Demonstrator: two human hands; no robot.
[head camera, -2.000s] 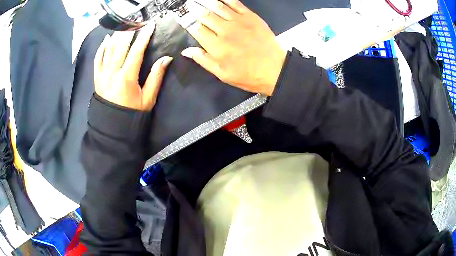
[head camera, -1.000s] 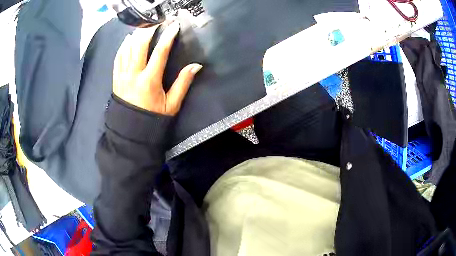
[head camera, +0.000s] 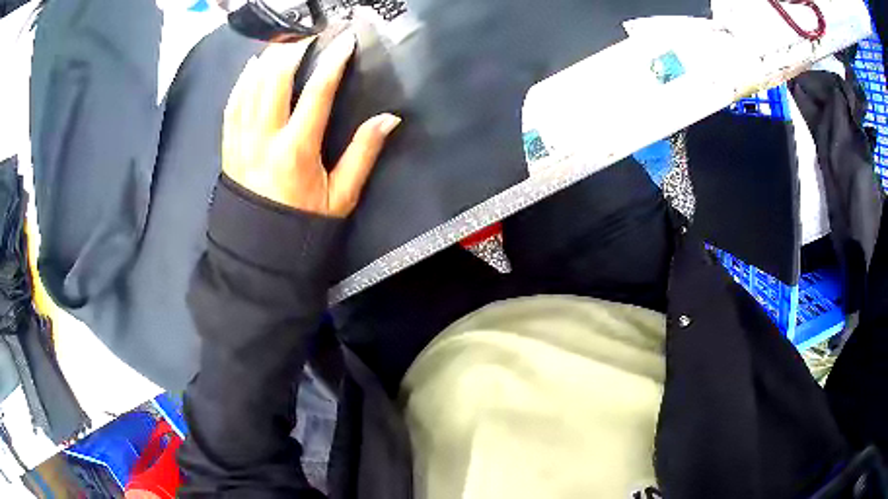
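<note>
My left hand (head camera: 292, 136) lies flat on the dark garment panel (head camera: 458, 117), fingers spread, fingertips near the metal parts at the top. It grips nothing. The panel covers much of the table top and reaches the front edge. The presser foot area of the sewing machine (head camera: 378, 12) is at the top edge, partly cut off; the needle cannot be made out. My right hand is out of the picture; only dark sleeve cloth shows at the lower right.
A pale table-edge ruler (head camera: 438, 237) runs along the front edge. Red looped handles (head camera: 804, 19) lie at the upper right. Blue plastic baskets (head camera: 818, 297) holding dark cloth stand at the right. Dark cut pieces (head camera: 34, 375) lie at the left; a red object (head camera: 156, 466) is below.
My right hand was on the panel two seconds ago and has left the picture. My left hand has shifted slightly right since then and stays on the panel.
</note>
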